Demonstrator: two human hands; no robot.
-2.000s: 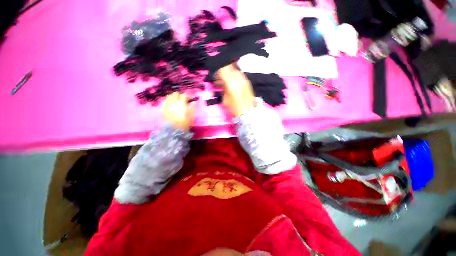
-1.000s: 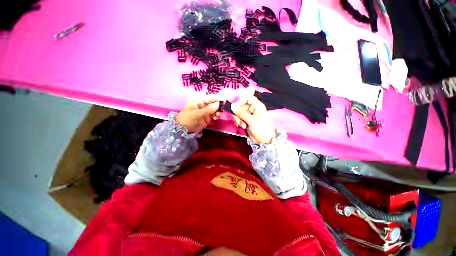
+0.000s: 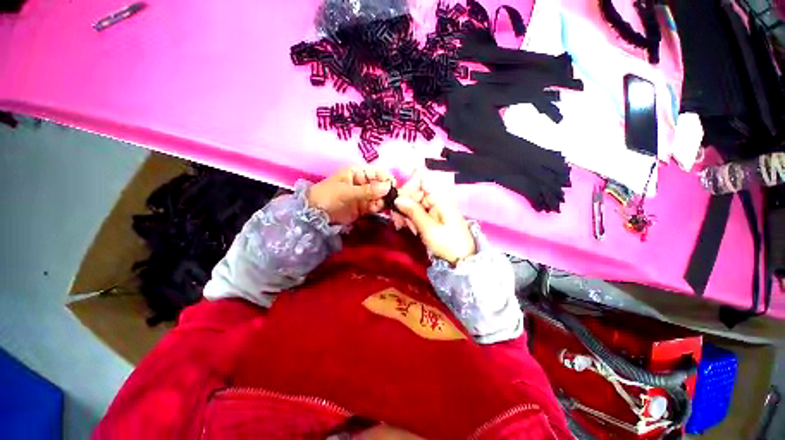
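My left hand (image 3: 350, 194) and my right hand (image 3: 433, 218) meet at the table's front edge. Between their fingertips is a small black piece (image 3: 391, 197), mostly hidden; I cannot tell buckle from webbing in it. Both hands pinch it. Beyond them a loose heap of black plastic buckles (image 3: 379, 82) lies on the pink table (image 3: 215, 94). Black webbing strap pieces (image 3: 503, 159) lie in overlapping stacks right of the heap.
A clear plastic bag (image 3: 357, 17) is behind the heap. A smartphone (image 3: 639, 113) lies on white cloth (image 3: 594, 94). Snips (image 3: 598, 210) and keys (image 3: 635, 221) lie at right. A cardboard box (image 3: 120, 245) with black pieces stands below left, a blue basket (image 3: 713, 387) below right.
Two seconds ago my hands were apart over the heap and straps; now they are together at the table edge, pinching a small black piece. The camera view has also shifted.
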